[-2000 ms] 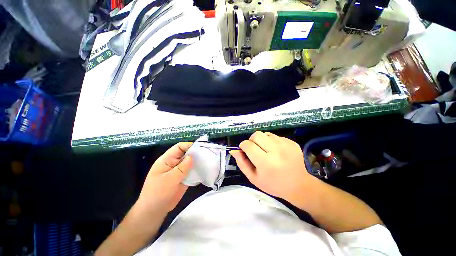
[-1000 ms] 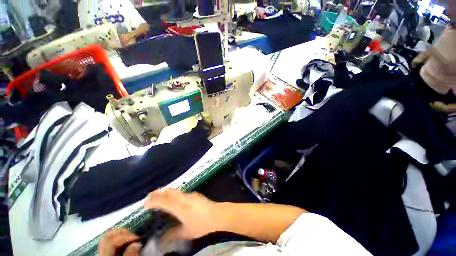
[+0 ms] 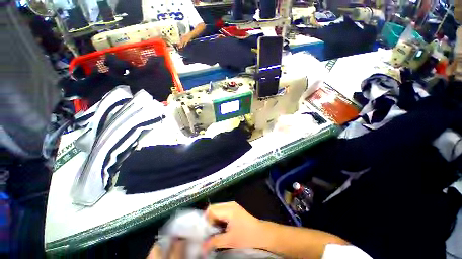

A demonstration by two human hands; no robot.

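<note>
A bunched grey-white collar piece [image 3: 186, 230] is held between my hands just below the table's front edge, blurred by motion. My right hand [image 3: 234, 225] grips its right side, with something dark at the fingers that I cannot make out. My left hand [image 3: 169, 251] is blurred and partly cut off by the bottom edge, with its fingers on the cloth. A stack of black curved bands [image 3: 185, 163] lies flat before the sewing machine [image 3: 233, 107]. A heap of grey-white pieces with black bands [image 3: 117, 136] lies at the left of the table.
A black phone [image 3: 269, 66] stands on the machine. A red basket [image 3: 174, 68] with black cloth is behind the heap. A red-brown flat item [image 3: 332, 104] lies at the right table end. A blue crate [image 3: 281, 189] with a bottle [image 3: 300, 196] is below. Large cloth drapes at right. A person sits behind.
The view has lifted and turned, first right, then partly back left. The cloth showed black a second ago and now shows grey-white. Both hands have stayed on it.
</note>
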